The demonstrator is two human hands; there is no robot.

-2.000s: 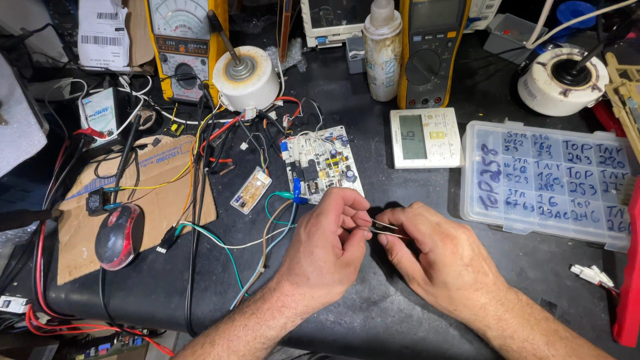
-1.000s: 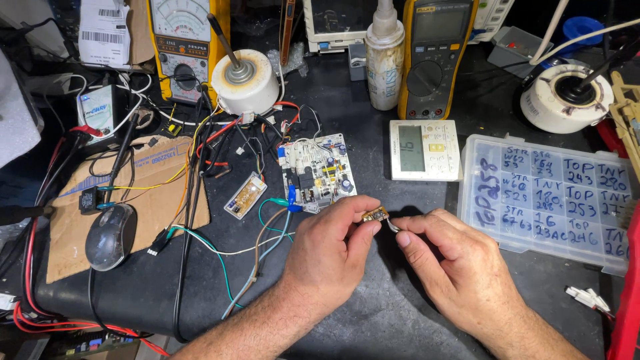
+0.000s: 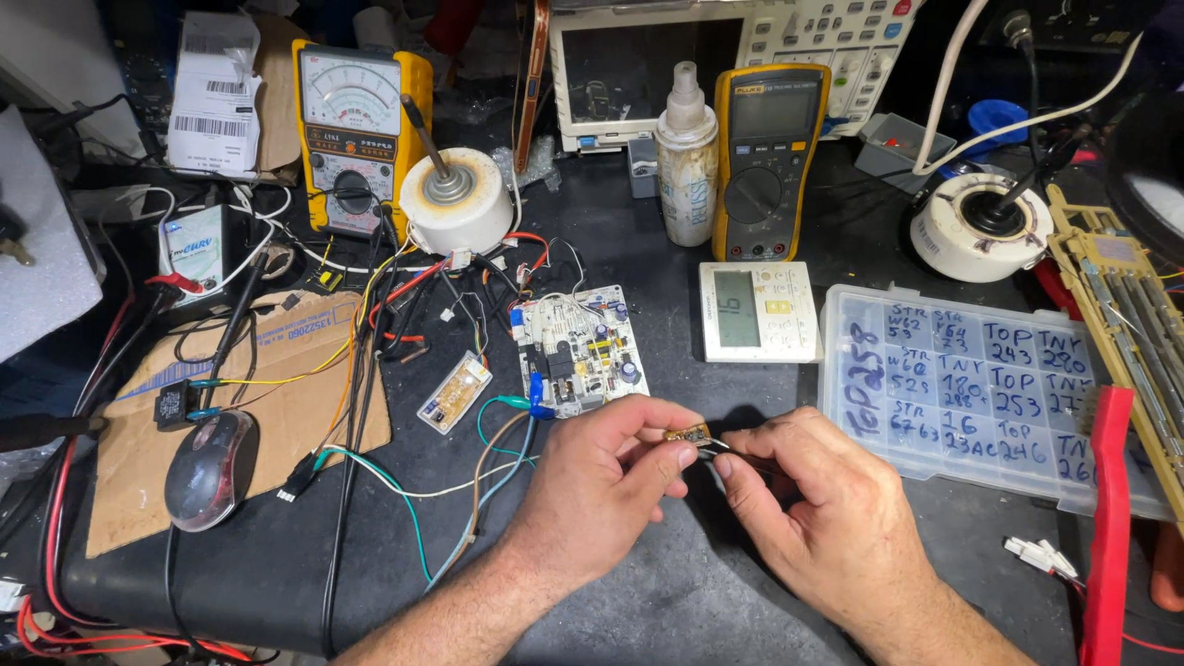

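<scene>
Between its thumb and fingers, my left hand [image 3: 615, 472] pinches a small brown circuit board [image 3: 687, 435]. Thin metal tweezers [image 3: 726, 448] are held in my right hand [image 3: 814, 499], their tips at the board's right end; the rest of the tweezers is mostly hidden by the fingers. Just behind my left hand lies a larger white circuit board [image 3: 581, 351] with capacitors and a blue part at its near edge. A small display board [image 3: 454, 392] with a pale frame lies to its left. A white remote thermostat-like unit [image 3: 758, 312] with an LCD lies beyond my hands.
Behind stand an analog multimeter [image 3: 354, 139], a white motor [image 3: 458, 203], a spray bottle [image 3: 685, 166], a digital multimeter [image 3: 770, 162] and an oscilloscope [image 3: 647, 69]. At right are a plastic compartment box [image 3: 962, 398] and a second motor [image 3: 980, 227]. Wires and a computer mouse [image 3: 212, 470] lie left.
Two seconds ago the small brown board was not plainly visible between my fingers; it shows now. My two hands stay close together, with the tweezers still in my right hand.
</scene>
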